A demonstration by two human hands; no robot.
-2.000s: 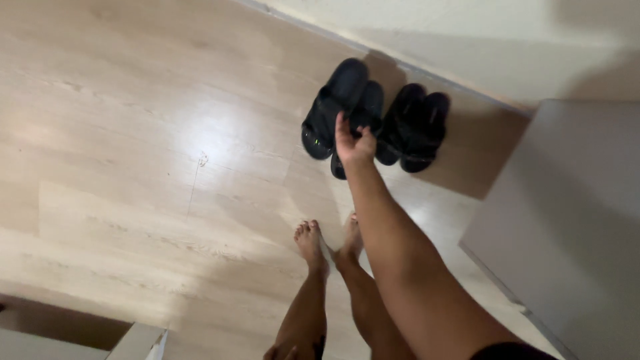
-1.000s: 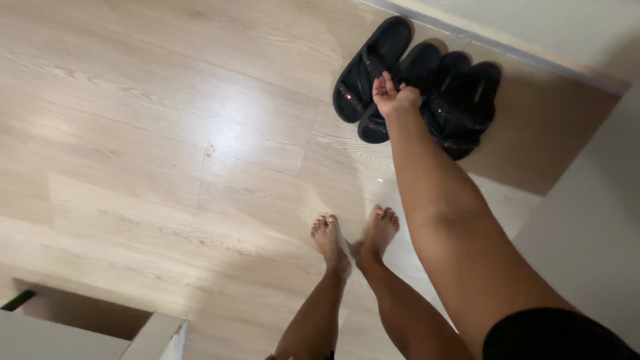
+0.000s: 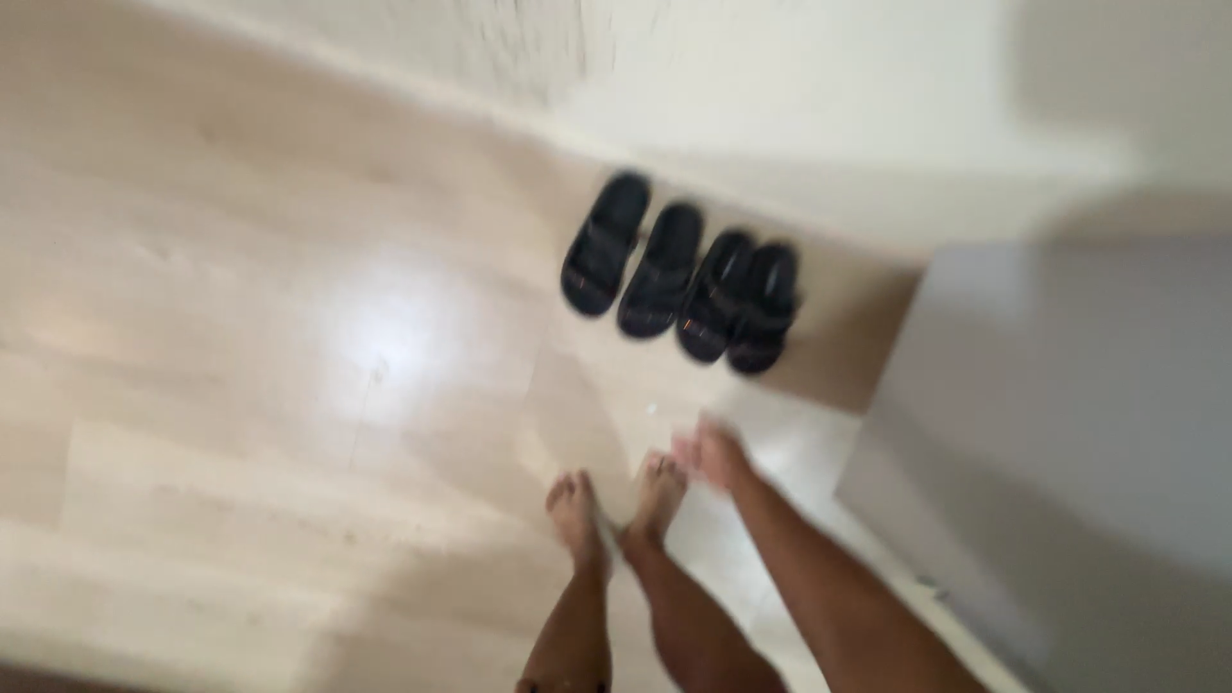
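Note:
My right hand (image 3: 710, 454), blurred by motion, is over the floor beside my bare right foot (image 3: 660, 493) and holds nothing that I can see. Beyond it, several black slide sandals lie side by side near the wall. The leftmost sandal (image 3: 606, 243) and the one beside it (image 3: 662, 270) have a narrow gap between them. The two on the right (image 3: 713, 296) (image 3: 762, 308) touch or overlap. My left hand is out of view, apart from perhaps a sliver at the bottom edge that I cannot make out.
Pale wood-look flooring (image 3: 241, 385) spreads to the left. A white wall (image 3: 818, 87) runs along the back behind the sandals. A grey cabinet or panel (image 3: 1049, 414) stands at the right. My bare left foot (image 3: 574, 505) is beside the right one.
My right hand has drawn back from the sandals toward my feet. The two left sandals, overlapping before, now lie apart, side by side. The view has shifted.

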